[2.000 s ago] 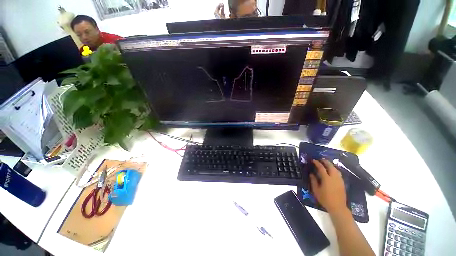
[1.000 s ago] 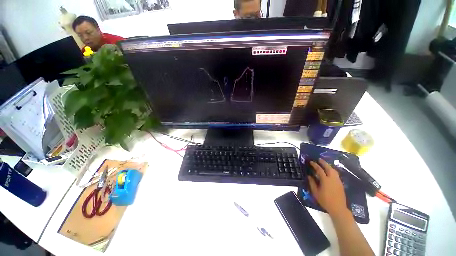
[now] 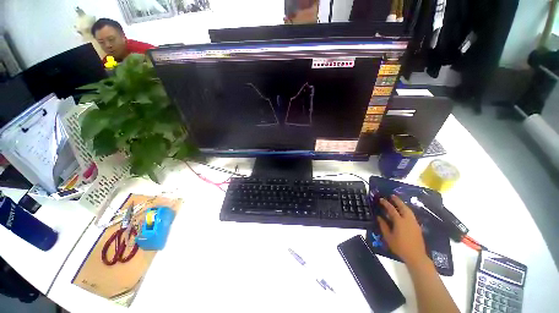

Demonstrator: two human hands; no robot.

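Note:
The monitor [image 3: 214, 104] shows a dark screen with thin pale and reddish pattern outlines, an icon column at its right edge and a pale box at lower right. The black keyboard [image 3: 294, 200] lies below it. My right hand [image 3: 399, 227] rests on the dark mouse pad [image 3: 440, 241], fingers curved over a small black mouse [image 3: 378, 209], which is mostly hidden under it. My left hand is not in view.
A smartphone [image 3: 370, 273], pen [image 3: 311, 269] and calculator [image 3: 498, 284] lie on the white desk [image 3: 227, 269]. Scissors [image 3: 121, 246] and a blue tape dispenser [image 3: 155, 228] lie on a kraft notebook [image 3: 92, 269]. Plant [image 3: 132, 116] at left; tin [image 3: 399, 156], yellow tape [image 3: 439, 176] at right. Two people sit behind.
The camera view has shifted very slightly. The fingers of my right hand have moved a little over the mouse. The person behind the monitor has lowered their head.

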